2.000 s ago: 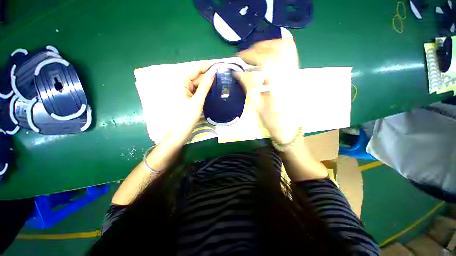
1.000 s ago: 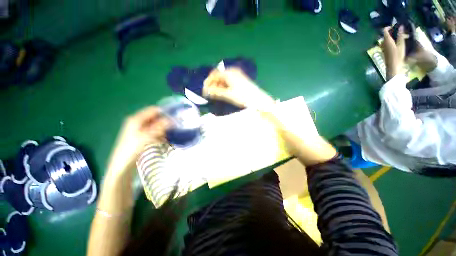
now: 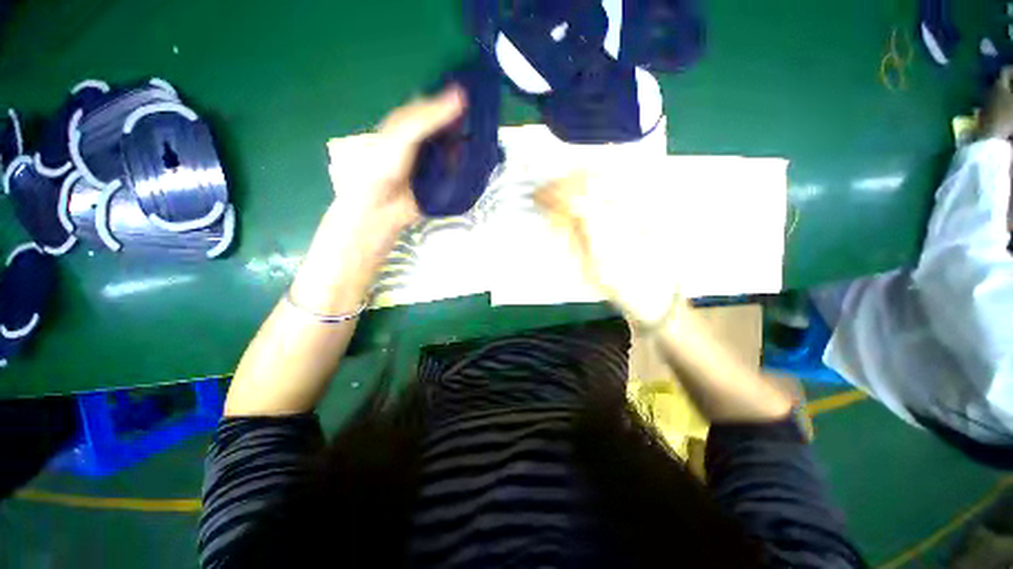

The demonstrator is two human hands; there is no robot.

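Observation:
My left hand [image 3: 400, 156] holds a navy oval piece [image 3: 458, 156] by its left side, above the left part of the pale backing sheets [image 3: 722, 222]. The piece is blurred. Pale curved strips [image 3: 411, 258] show in rows on the left sheet below it. My right hand [image 3: 589, 228] is blurred and overexposed over the middle of the sheets, its fingers towards the strips. Whether it holds anything cannot be made out. Loose navy pieces [image 3: 594, 100] with white crescent ends lie beyond the sheets.
Stacked navy pieces [image 3: 178, 167] with white arcs stand at the left on the green table [image 3: 289, 67]. Yellow rubber bands [image 3: 895, 61] lie at the far right. A person's white sleeve [image 3: 944, 289] is at the right. An open carton [image 3: 711, 345] with yellow paper is below the table edge. A blue stool [image 3: 144, 428] is lower left.
Since one second ago the view has swung back over the sheets. My left hand now holds a navy piece upright. My right hand has moved from the loose pieces to the sheets.

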